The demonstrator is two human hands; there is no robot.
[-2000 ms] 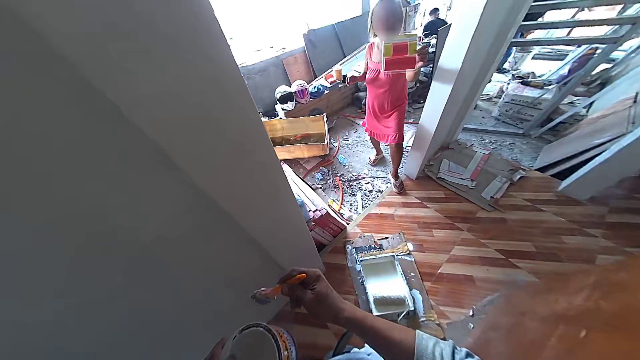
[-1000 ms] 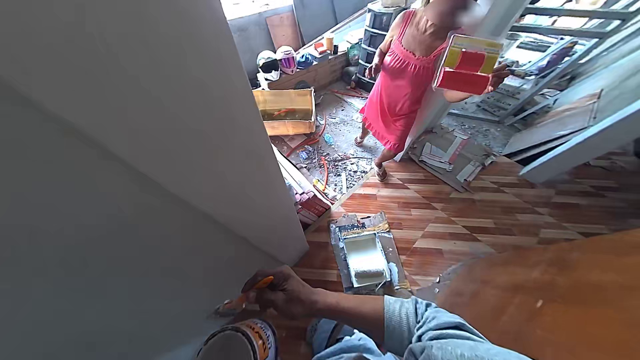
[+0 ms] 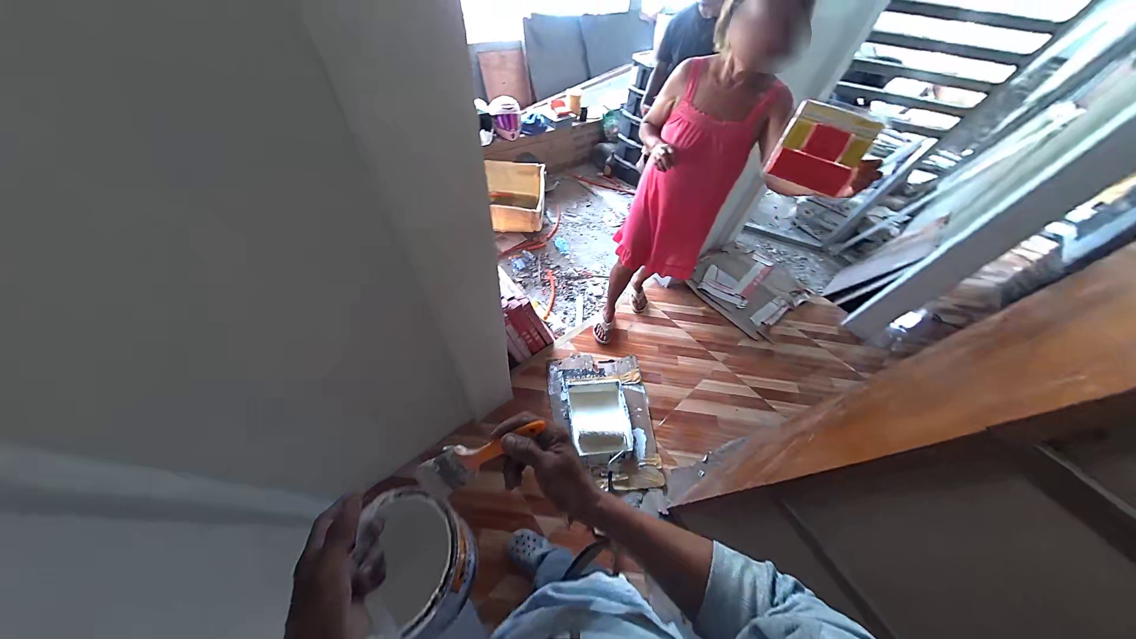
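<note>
My left hand (image 3: 333,564) grips the rim of an open paint can (image 3: 408,559) at the bottom of the view. The can holds pale paint. In my right hand (image 3: 546,461) is a paintbrush (image 3: 484,451) with an orange handle, its paint-covered bristles just above and beside the can's rim, close to the grey wall (image 3: 266,266). Beyond my right hand a paint tray (image 3: 600,417) with white paint lies on a paint-stained cardboard sheet (image 3: 646,426) on the floor, and a roller handle shows at its near end.
A person in a pink dress (image 3: 692,169) stands past the tray, holding a red and yellow box (image 3: 825,146); another person (image 3: 688,44) is behind. Rubble covers the ground outside the doorway. Flattened cardboard (image 3: 754,288) lies right of them; an orange-brown wooden panel edge (image 3: 932,382) crosses the right.
The brush has moved from low by the wall to above the can's far rim. My left hand has come into view on the can. The person in pink is nearer than two seconds ago.
</note>
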